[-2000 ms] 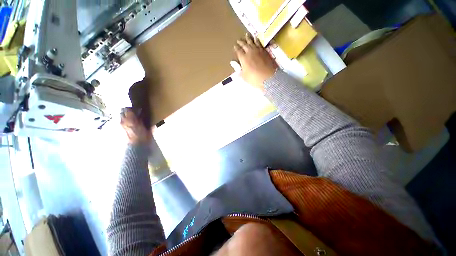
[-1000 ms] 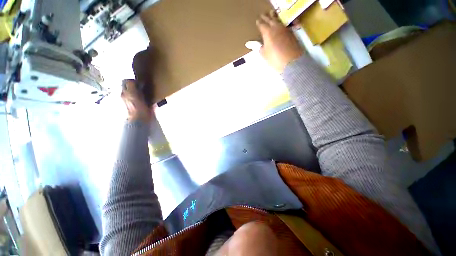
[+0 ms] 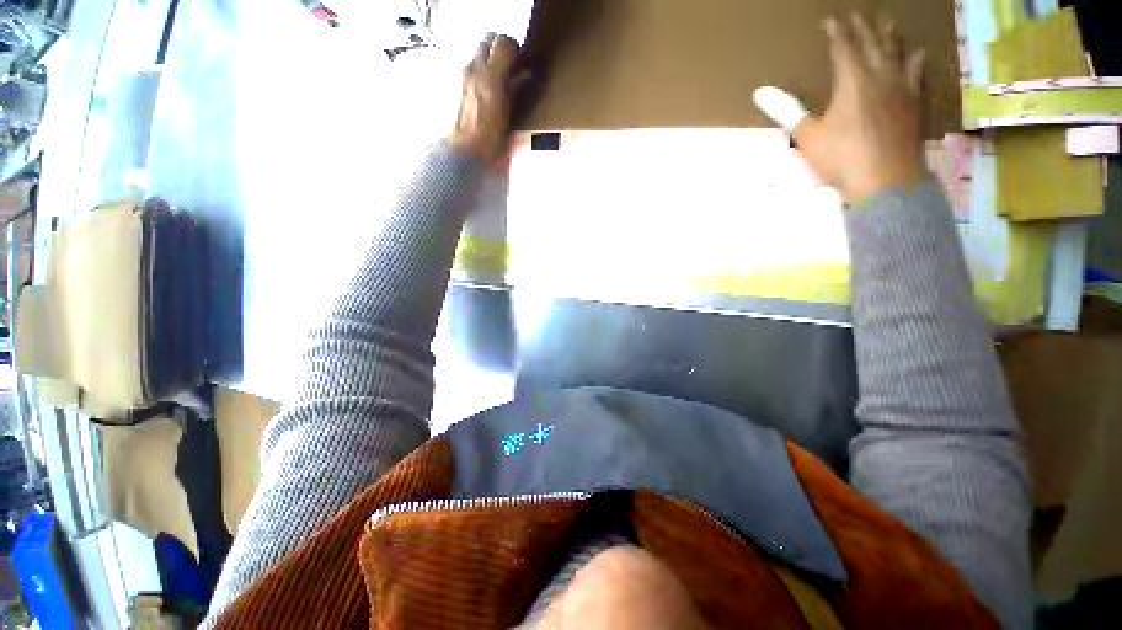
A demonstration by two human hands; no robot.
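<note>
A brown cut panel lies flat on the white guide board at the top of the view; its far edge is cut off. Small black squares show along the board by the panel's near edge. My left hand is at the panel's left edge, fingers bent; whether it grips the edge is unclear. My right hand lies on the panel's right part with fingers spread and a white cover on the thumb. A yellow guide strip lies at the board's right end.
A panel stack with dark sides stands at left. Brown pieces hang below it. Yellow card blocks are at the right end. More brown material lies at lower right. A blue object is at lower left.
The view has turned and shifted left and down. The machine head has mostly left the picture, and the panel stack shows more fully. Both hands remain at the panel.
</note>
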